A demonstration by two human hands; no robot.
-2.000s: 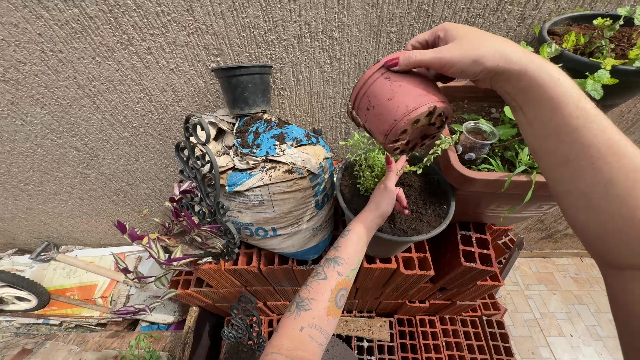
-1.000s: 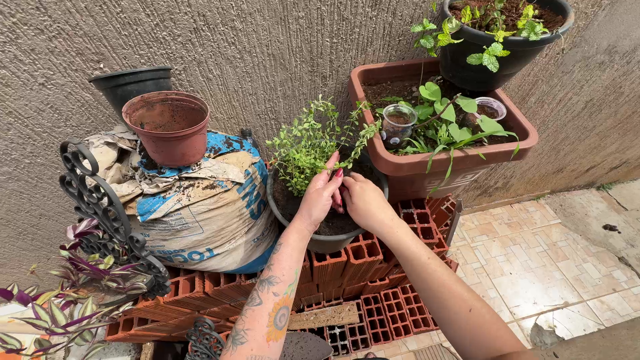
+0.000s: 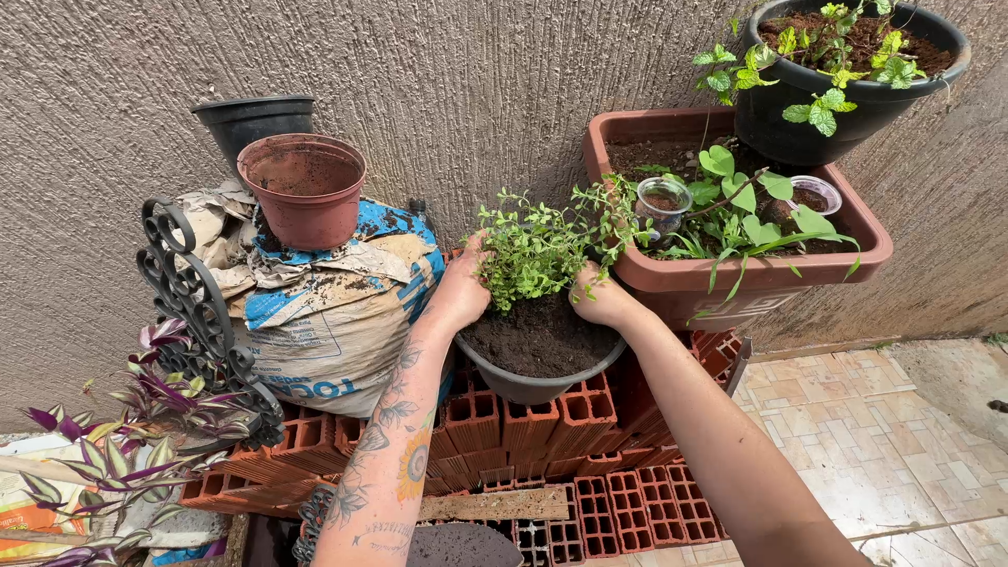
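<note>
A dark gray plastic pot (image 3: pixel 531 387) holds dark soil (image 3: pixel 539 339) and a leafy green plant (image 3: pixel 531 256). My left hand (image 3: pixel 465 285) is at the pot's left side, its fingers hidden behind the foliage. At the right side, my right hand (image 3: pixel 600 298) reaches to the rim and soil, with fingertips hidden by leaves and the pot. Whether either hand grips the pot or plant cannot be told. An empty reddish-brown plastic pot (image 3: pixel 315 209), dirty inside, stands on a soil-strewn sack (image 3: pixel 339 339) to the left.
Hollow clay bricks (image 3: pixel 528 425) support the gray pot. A black pot (image 3: pixel 264 118) is behind the reddish one. To the right, a brown rectangular planter (image 3: pixel 748 272) bears a black pot of mint-like plants (image 3: pixel 846 118). A scrolled metal stand (image 3: pixel 209 299) and purple-leaved plant (image 3: pixel 153 394) are at left.
The reddish-brown pot was in my right hand two seconds ago and now stands on the sack. My hands have moved apart, from together at the plant's base to either side of it.
</note>
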